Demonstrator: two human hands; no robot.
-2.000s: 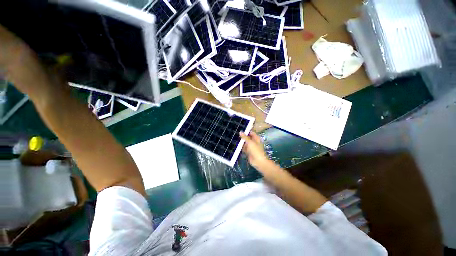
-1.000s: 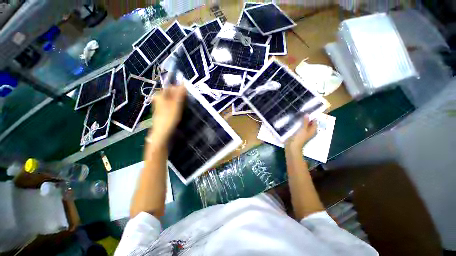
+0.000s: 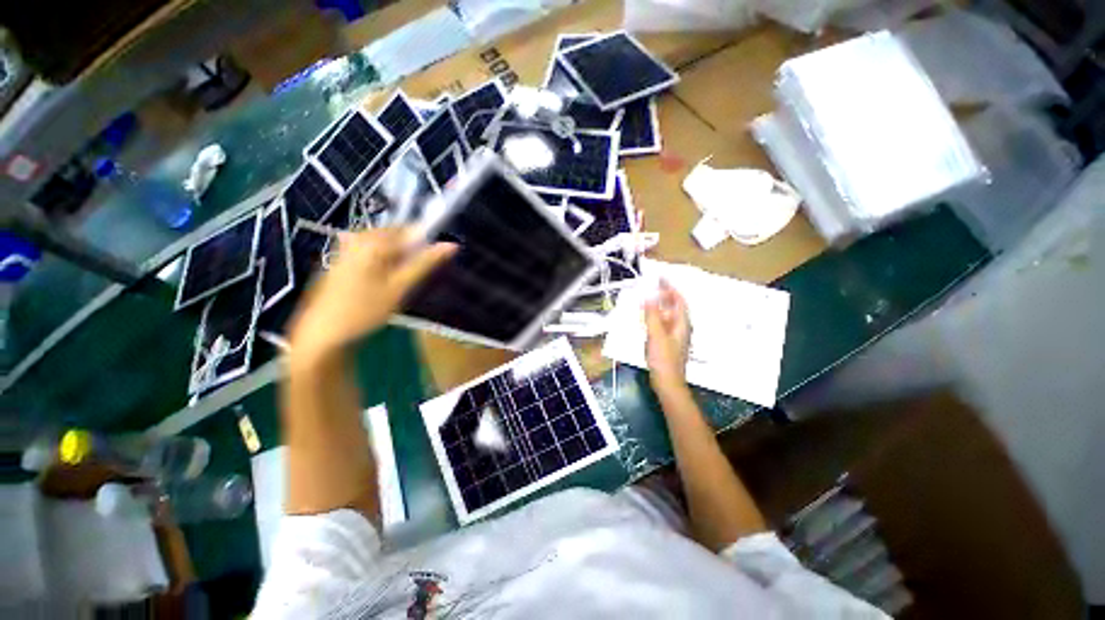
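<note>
My left hand (image 3: 364, 285) holds a dark solar panel (image 3: 503, 260) with a white frame, tilted and blurred, above the front of the panel pile. Another solar panel (image 3: 521, 430) lies face up on the green bench close to my body, its pale grid lines showing. My right hand (image 3: 666, 333) is over the left part of a flat white sheet (image 3: 733, 333); its fingers are blurred, and whether they grip the sheet is unclear. White cables lie between the pile and the sheet.
Overlapping panels (image 3: 351, 145) spread along the back and left. A crumpled off-white lump (image 3: 742, 204) lies on brown cardboard (image 3: 679, 133). Stacked clear bubble bags (image 3: 879, 127) are at right. A white sheet (image 3: 273, 484) lies at front left, near plastic bottles (image 3: 176, 458).
A second ago each hand held a panel. Now one panel lies on the bench in front of me, my left hand holds a panel, and my right hand has moved left over the white sheet.
</note>
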